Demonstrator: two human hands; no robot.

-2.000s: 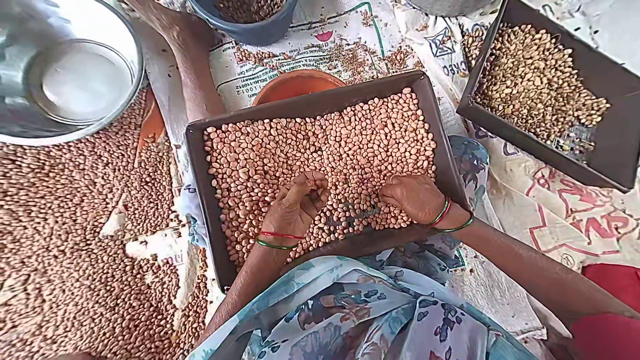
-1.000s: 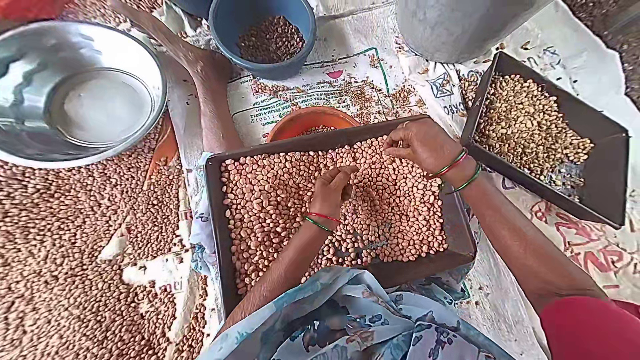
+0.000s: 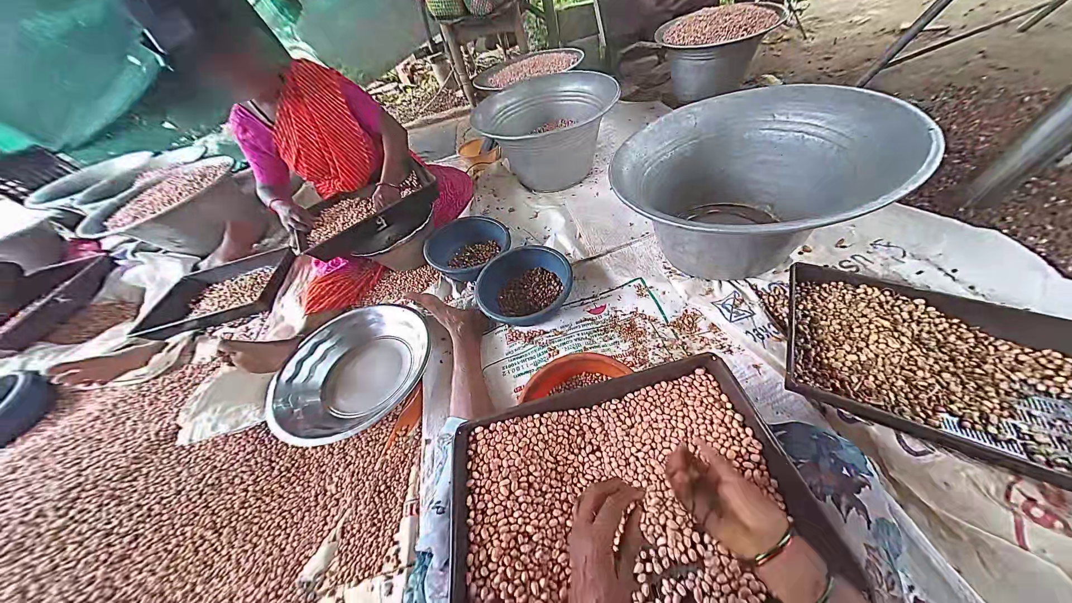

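A dark rectangular tray [image 3: 459, 502] full of pinkish-brown nuts or seeds [image 3: 544, 456] rests at my lap. Over its lower middle, my left hand [image 3: 605, 532] has its fingers bent down onto the nuts. To the right, my right hand [image 3: 724, 498], with bangles at the wrist, is raised a little above them, fingers apart and palm turned inward; I see nothing held in it. Whether my left fingers pinch a nut is hidden. Just behind the tray's far edge sits an orange bowl [image 3: 578, 366] with darker pieces inside.
Another tray [image 3: 921, 314] of paler nuts lies right. A steel basin [image 3: 347, 373] stands left beside a nut heap [image 3: 201, 494]. Two blue bowls [image 3: 523, 285] [image 3: 466, 247] and large metal tubs [image 3: 775, 167] [image 3: 544, 126] stand ahead. A person [image 3: 335, 151] sits far left with a tray.
The view has tilted up and now takes in the seated person and the tubs. My right hand, at the tray's far edge one second ago, is now back over its nuts.
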